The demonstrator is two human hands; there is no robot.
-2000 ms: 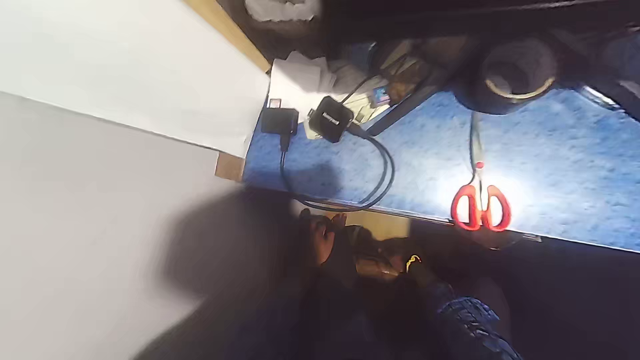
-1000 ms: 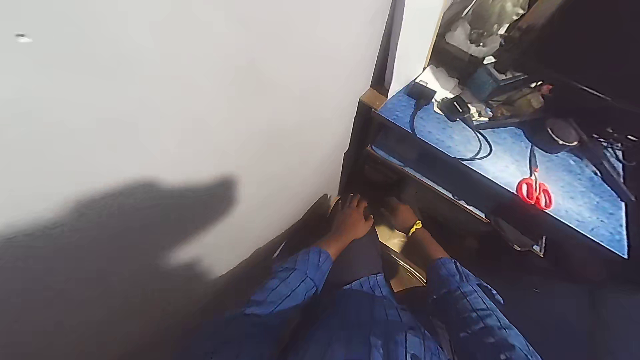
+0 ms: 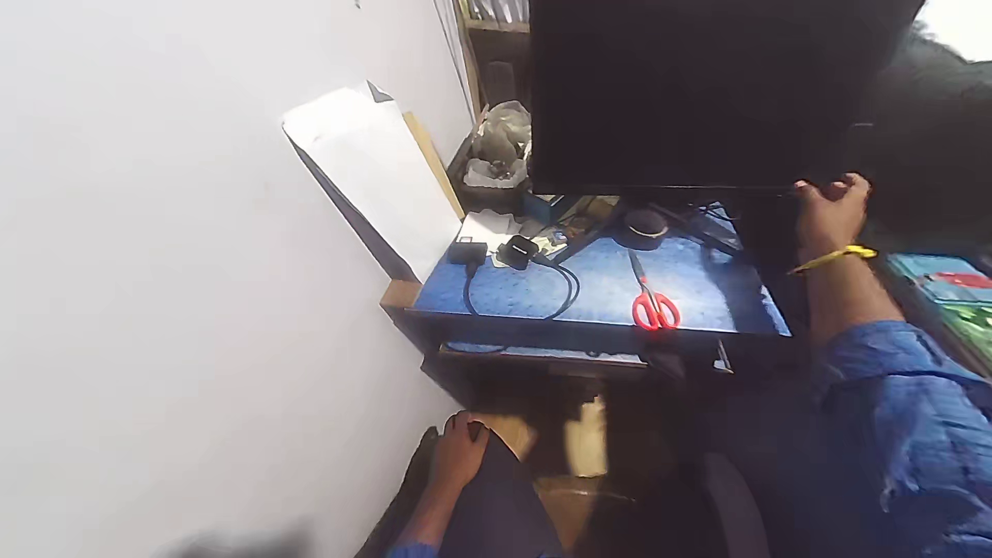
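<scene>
My right hand (image 3: 835, 213), with a yellow band at the wrist, is raised at the lower right corner of a dark monitor (image 3: 697, 101), fingers at its edge; whether it grips the edge cannot be told. My left hand (image 3: 463, 449) rests low on my leg, and its fingertips are partly hidden in shadow. Between the hands, red-handled scissors (image 3: 656, 310) lie on a blue desktop (image 3: 604, 287), handles at the front edge. To their left lie a black power adapter (image 3: 467, 253), another black plug (image 3: 517, 252) and a looped black cable (image 3: 575, 294).
A white wall (image 3: 194, 271) fills the left side. A white panel (image 3: 380, 178) leans by the desk's left end. Behind it stands a box (image 3: 494, 186) with crumpled plastic. A dark round object (image 3: 642, 229) sits under the monitor. Colourful packets (image 3: 949, 283) lie at the far right.
My right hand has risen from near my lap to the monitor's lower right corner. My left hand remains low near my leg. The view has shifted, showing more of the monitor.
</scene>
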